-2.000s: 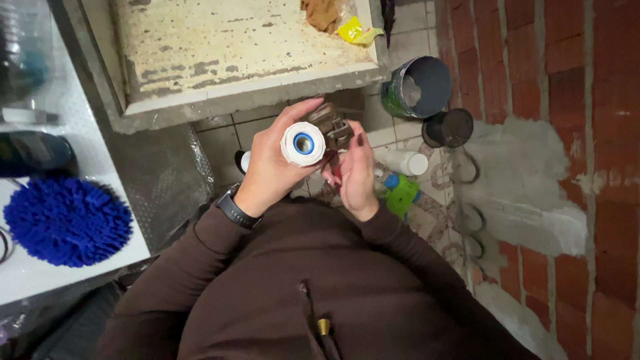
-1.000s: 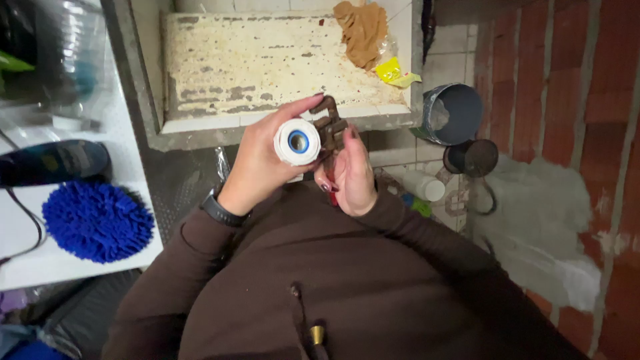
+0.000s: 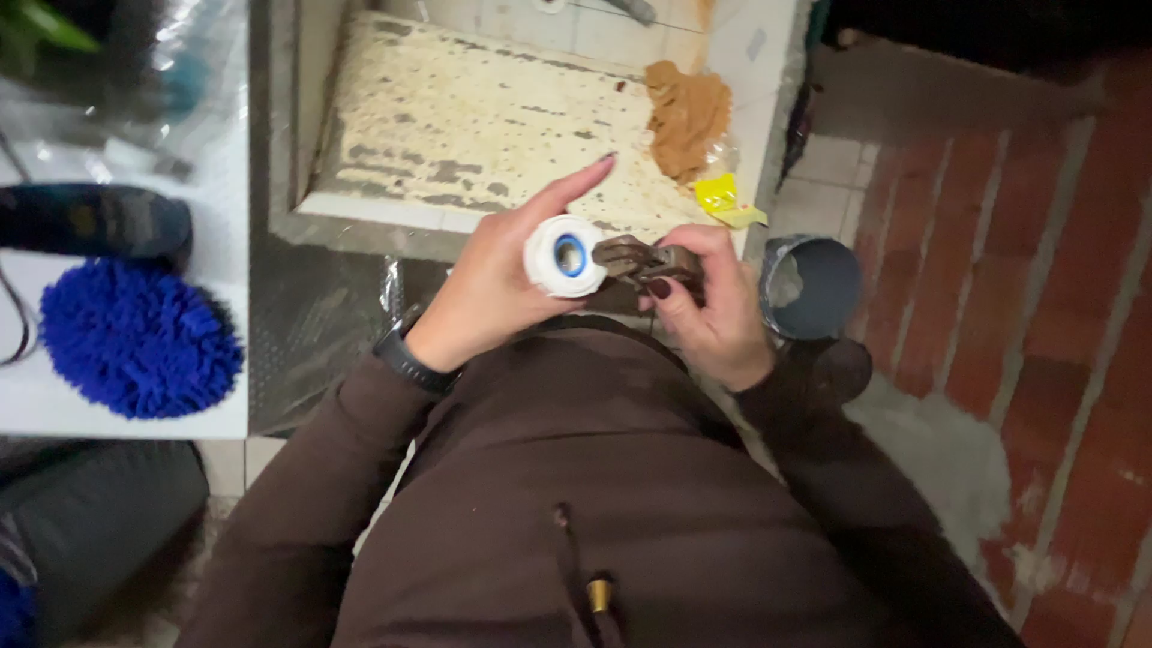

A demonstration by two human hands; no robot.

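A white cylindrical part (image 3: 541,258) with a blue ring around its central hole faces up at the centre. My left hand (image 3: 499,274) grips it from the left, thumb or finger raised past it. At its right side is the brown, worn metal head of an adjustable tool, perhaps a wrench (image 3: 650,261), close against the white rim; whether the jaws bite on it I cannot tell. My right hand (image 3: 720,306) holds this tool near its head, and the rest of it is hidden by the hand.
Beyond my hands lies a stained basin (image 3: 486,117) with an orange-brown cloth (image 3: 688,117) and a yellow wrapper (image 3: 717,193). A dark bucket (image 3: 814,288) stands at the right, near a brick wall (image 3: 1035,270). At left, a white surface (image 3: 135,427) holds a blue chenille mitt (image 3: 139,337) and a dark bottle (image 3: 99,220).
The metal tool has shifted from above and beside the white part to its right side. My right hand has moved with it, and a digit of my left hand has lifted off the tool.
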